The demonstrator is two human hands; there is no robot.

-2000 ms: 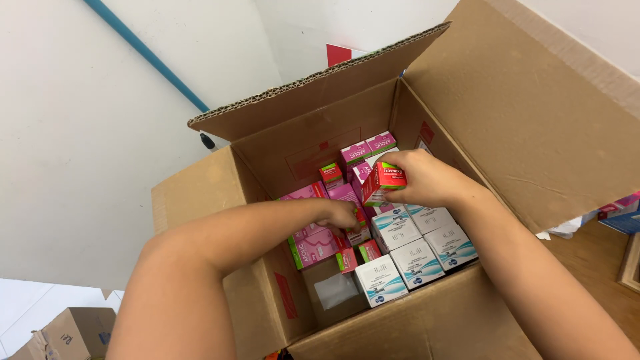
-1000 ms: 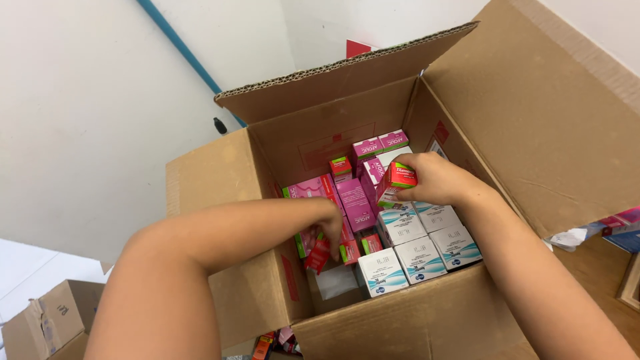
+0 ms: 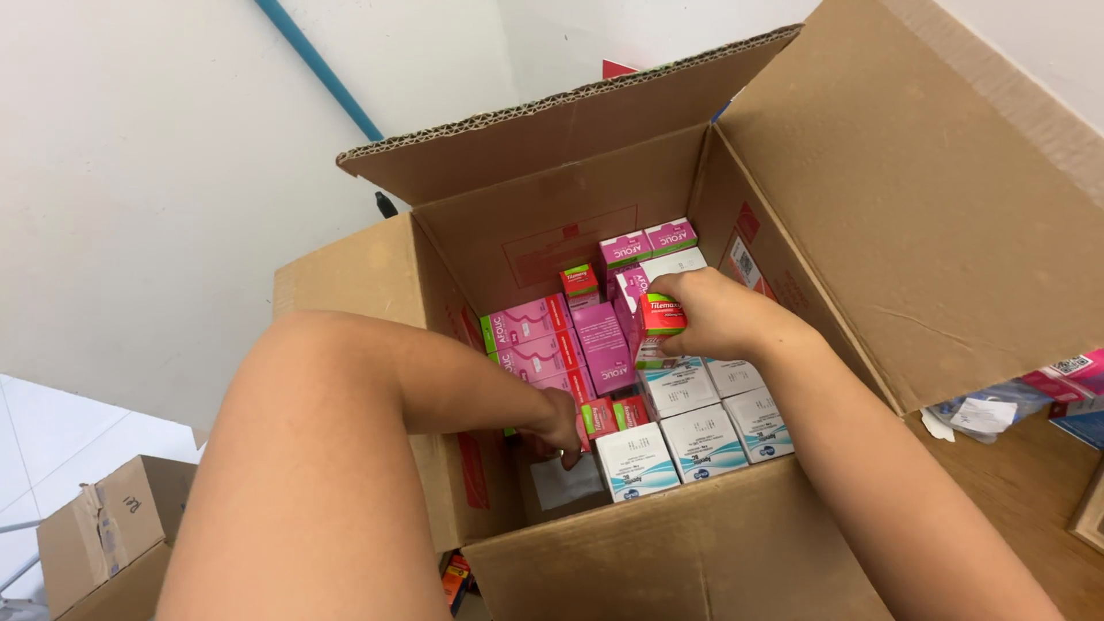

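Observation:
My right hand [image 3: 711,312] grips a small red and green Tilemaxy medicine carton [image 3: 662,314] above the packed rows. My left hand [image 3: 561,429] reaches low into the cardboard box [image 3: 586,530], beside two small red and green cartons [image 3: 614,416]; its fingertips are partly hidden, and whether it holds anything cannot be told. Pink Afolic cartons [image 3: 530,332] lie at the left inside, and a purple one [image 3: 605,345] lies next to them. White and blue cartons [image 3: 638,461] fill the near right part. Another red and green carton [image 3: 580,280] stands near the far wall.
The box flaps [image 3: 897,172] stand spread outward. A smaller cardboard box [image 3: 103,526] is at the lower left. On the wooden surface [image 3: 992,492] at the right lie a clear plastic bag [image 3: 983,410] and a pink package [image 3: 1074,375]. A blue pole [image 3: 319,69] leans by the wall.
A second ago my left hand held a red carton at the left inside the box; now that carton is not visible there, and the hand is lower. My right hand still grips its carton.

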